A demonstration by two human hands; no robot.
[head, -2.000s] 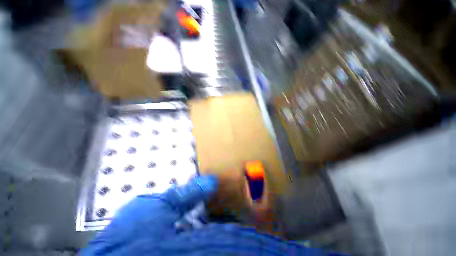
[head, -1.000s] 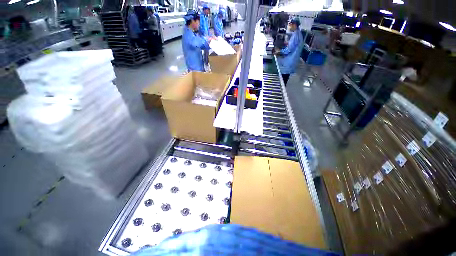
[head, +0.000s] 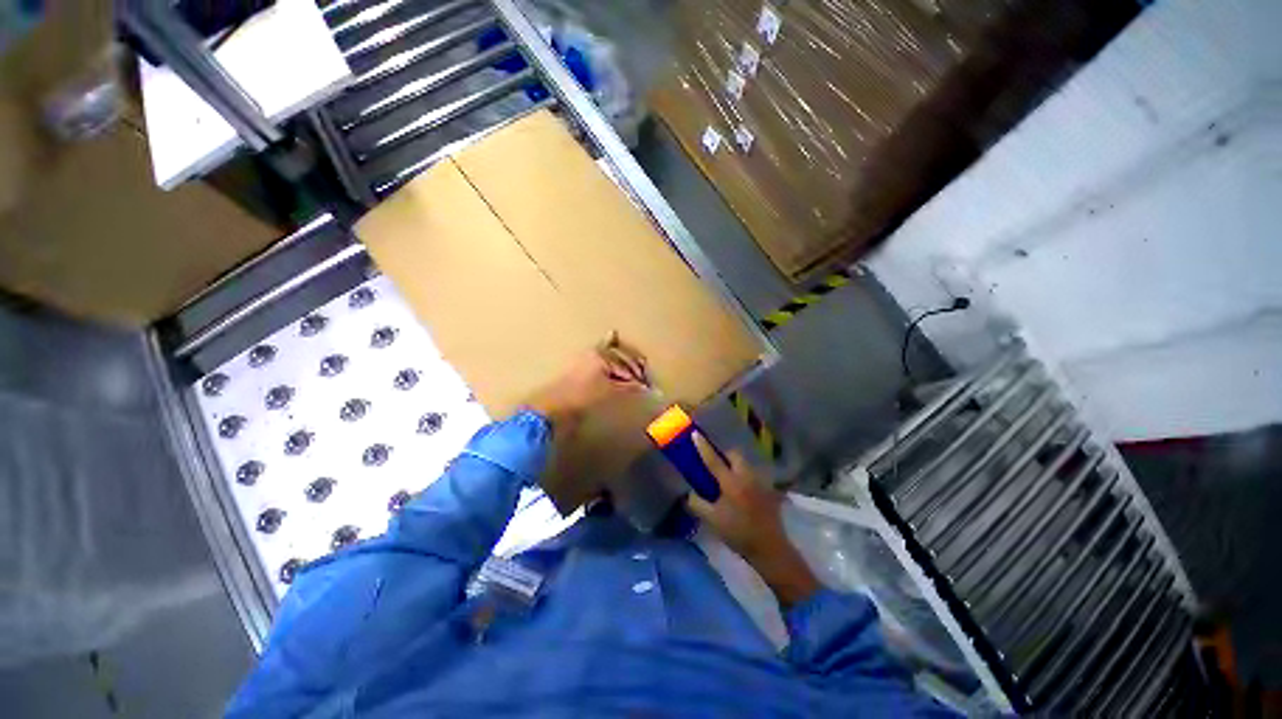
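A closed brown carton [head: 562, 267] lies on the conveyor in front of me, with a seam line running along its top. My left hand [head: 579, 386] is at the carton's near part, with its fingers at a small torn or raised bit of cardboard [head: 623, 361]; whether they grip it cannot be told. My right hand [head: 734, 499] holds an orange and dark blue handheld tool [head: 688, 447], a scanner or tape dispenser, just beside the near edge of the carton. Its orange end points towards the carton.
A ball transfer table [head: 324, 407] is left of the carton. Metal rollers [head: 422, 70] and a white shelf [head: 246, 84] are beyond it. A wrapped pallet [head: 816, 127] stands at the upper right, another roller conveyor [head: 1033, 534] at the lower right. An open carton [head: 113, 211] is at the left.
The view has tilted down and turned towards the carton. Both hands are now in view; one second ago neither showed. The orange and blue tool is in my right hand.
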